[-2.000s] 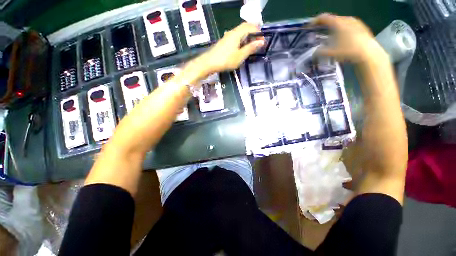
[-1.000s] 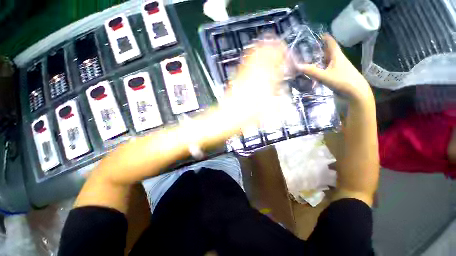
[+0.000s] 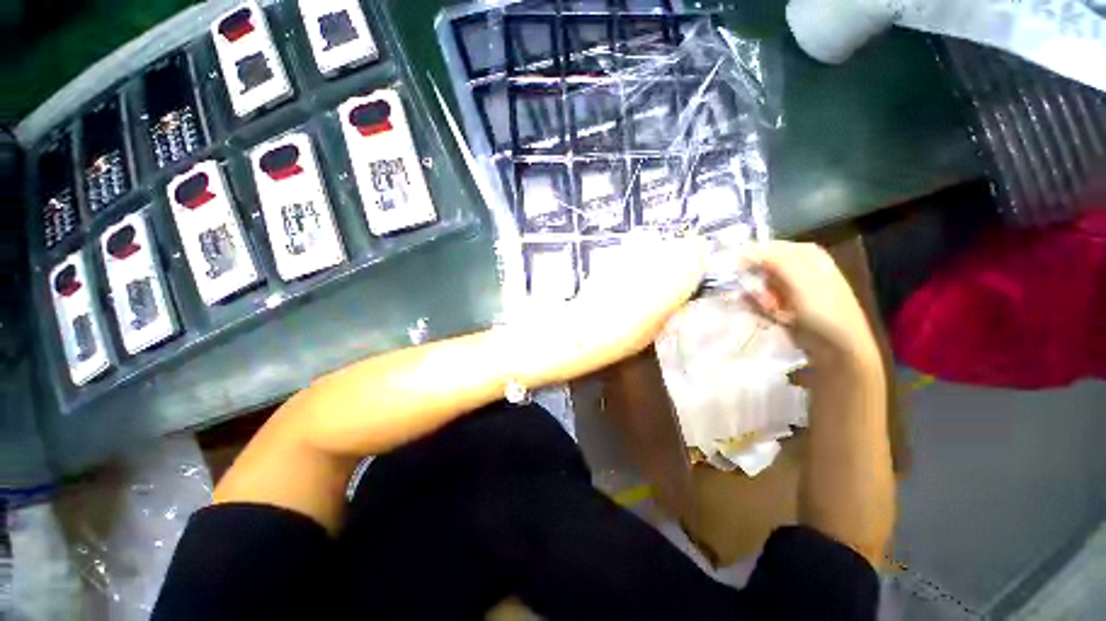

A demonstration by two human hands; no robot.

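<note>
My left hand is washed out by glare at the lens tray's near edge. My right hand is beside it, over the waste liners, fingers bent and blurred. A small greyish thing shows between the hands; I cannot tell what it is or which hand holds it. The lens tray has dark-rimmed square pockets with pale pieces in them. A clear, wrinkled tray cover lies over its right part. The phone tray at left holds white phone backs and black keypad phones.
Waste liners lie in an open cardboard carton below the bench edge. A white roll and ribbed clear trays are at upper right. Red cloth is at right. Clear plastic scraps are at lower left.
Both hands have moved from over the lens tray to its near edge, close together above the carton. The clear cover now lies on the tray's right part. The camera view has shifted.
</note>
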